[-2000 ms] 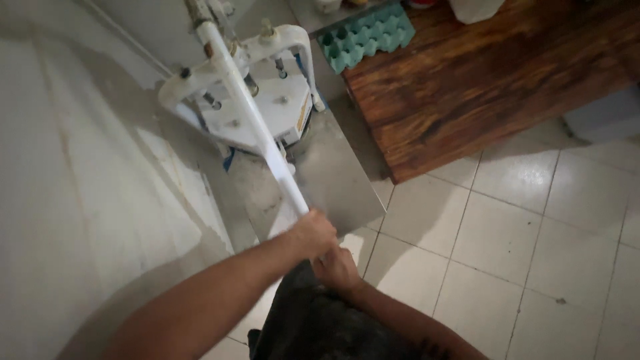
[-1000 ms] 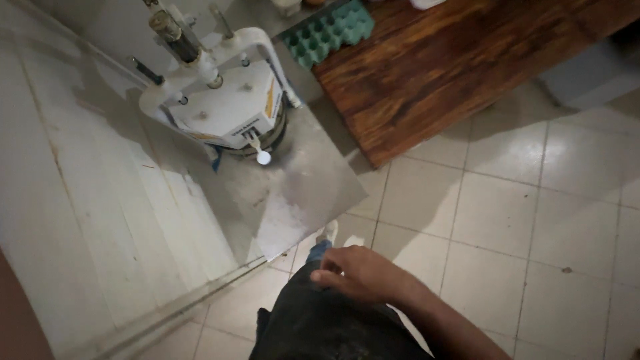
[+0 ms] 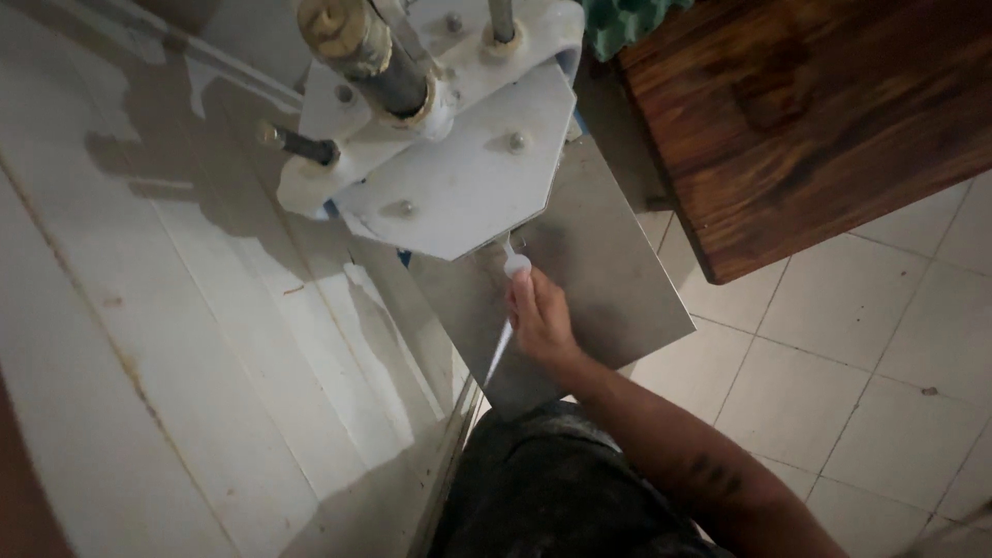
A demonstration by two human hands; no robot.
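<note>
My right hand [image 3: 542, 314] is closed on the round white end of a short lever [image 3: 517, 263] at the front of a white metal press-like machine [image 3: 465, 186]. Guide rods and a thick threaded-looking column [image 3: 372, 54] rise from the machine's top. Below my hand lies a bare sheet-metal surface [image 3: 612, 271]. My left hand is outside the view; only a blurred part of the left arm shows at the left edge.
A dark wooden tabletop [image 3: 806, 116] stands at the right, with a green egg tray [image 3: 628, 23] at its corner. White panelled wall [image 3: 194, 325] runs along the left. Pale floor tiles [image 3: 837, 333] show at lower right.
Two seconds ago both hands held a long white bar over the machine; that bar is gone from view. My right hand has moved up to the short lever. The view is closer to the machine.
</note>
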